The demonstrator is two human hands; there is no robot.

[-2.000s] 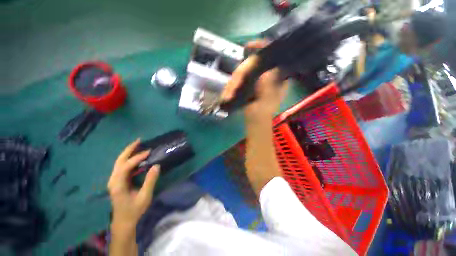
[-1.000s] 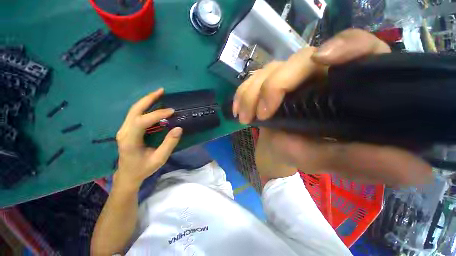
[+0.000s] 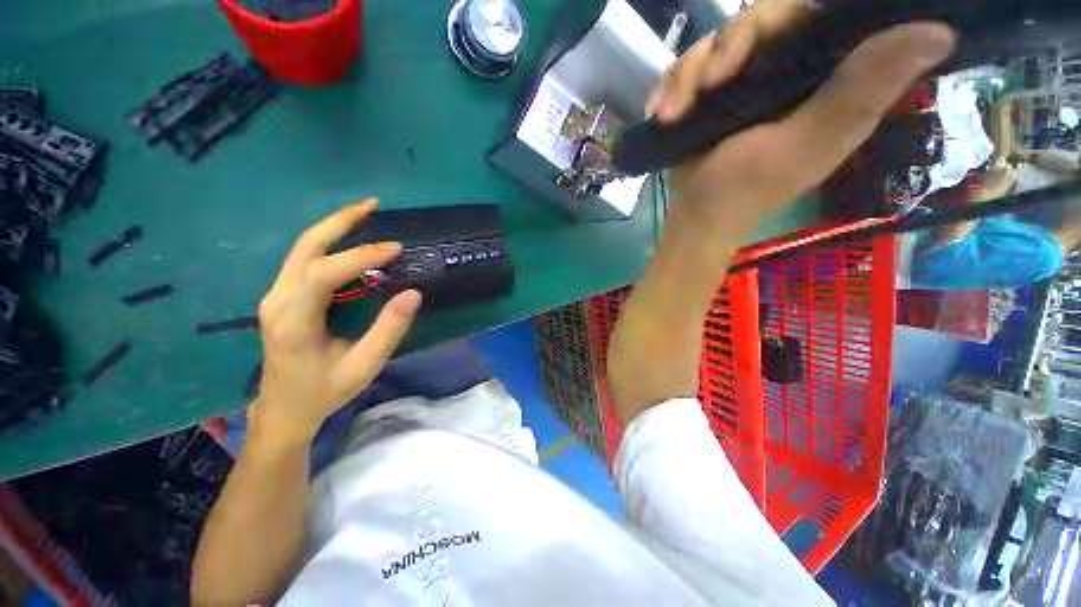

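A black speaker housing (image 3: 462,273) lies on its side on the green bench, a control panel with a row of small buttons (image 3: 472,257) facing up. My left hand (image 3: 338,314) grips its left end, where thin red wires show. My right hand (image 3: 771,131) is closed around the black electric screwdriver (image 3: 759,89). The tool's tip is at the metal outlet of the white-grey screw feeder (image 3: 581,131), away from the housing. Whether a screw sits on the tip cannot be told.
A red cylinder housing (image 3: 302,42) and a round silver object (image 3: 486,33) stand at the back. Black panels (image 3: 202,104) and thin black strips (image 3: 148,294) lie at left. A red crate (image 3: 883,344) is at the bench edge, right. A person in blue (image 3: 996,251) is farther right.
The right hand and screwdriver have moved from beside the housing's right end up to the feeder outlet. The left hand still holds the housing, nearly in the same place.
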